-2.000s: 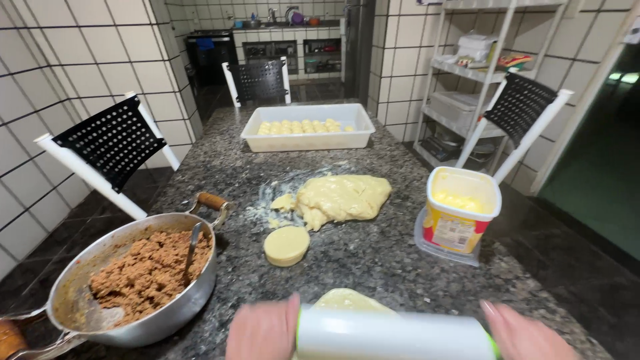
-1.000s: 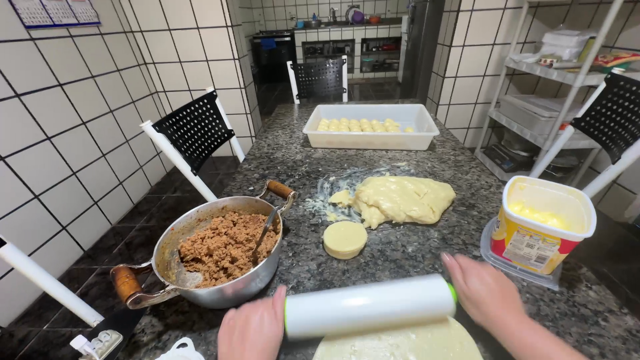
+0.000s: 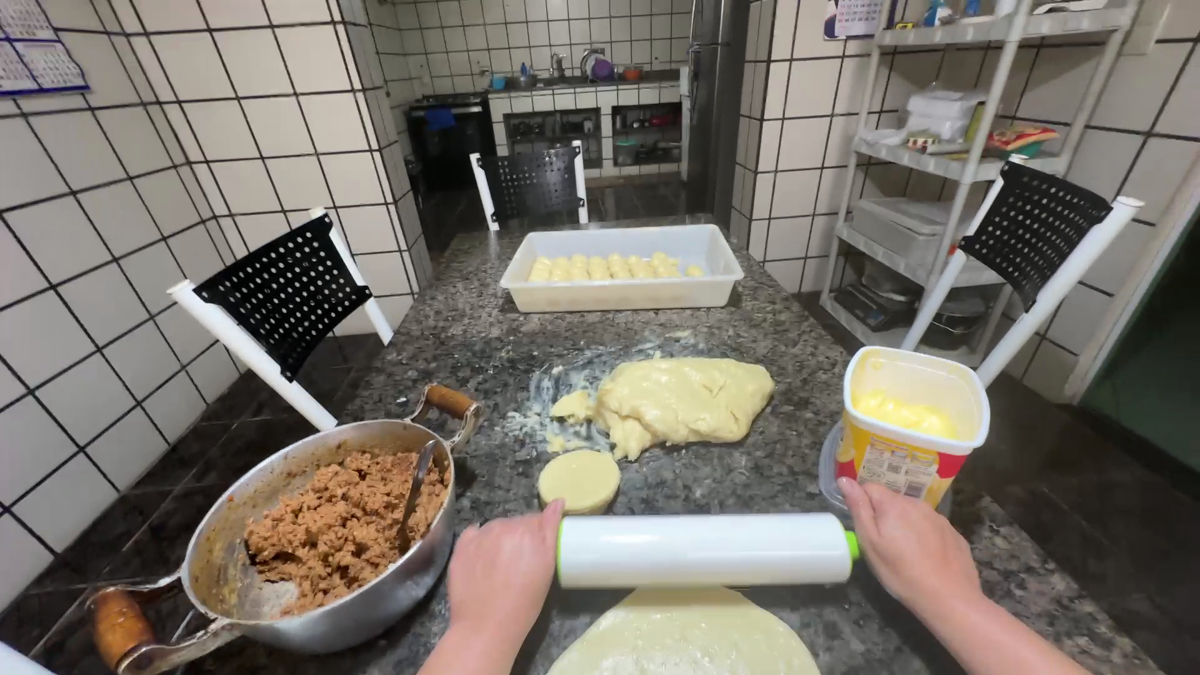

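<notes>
My left hand [image 3: 502, 577] and my right hand [image 3: 909, 544] are at the two ends of a white rolling pin [image 3: 703, 550] with green ends. The pin lies across the far edge of a flattened sheet of dough [image 3: 689, 642]. A thick round disc of dough [image 3: 579, 481] sits just beyond the pin, near my left hand. Farther back rests a large lump of dough [image 3: 689, 398], with a floury smear at its left. The fingers of both hands are partly hidden behind the palms, and the pin's handles are mostly covered.
At the left stands an aluminium pot [image 3: 328, 628] of ground filling [image 3: 347, 525] with a spoon [image 3: 417, 492]. A margarine tub [image 3: 914, 403] stands on its lid near my right hand. A white plastic tray [image 3: 619, 295] holds small dough pieces. Chairs [image 3: 286, 291] flank the granite table [image 3: 450, 328].
The rolling pin, with both hands at its ends, has moved to the far edge of the dough sheet; one second ago it lay tilted over the sheet. The view has shifted.
</notes>
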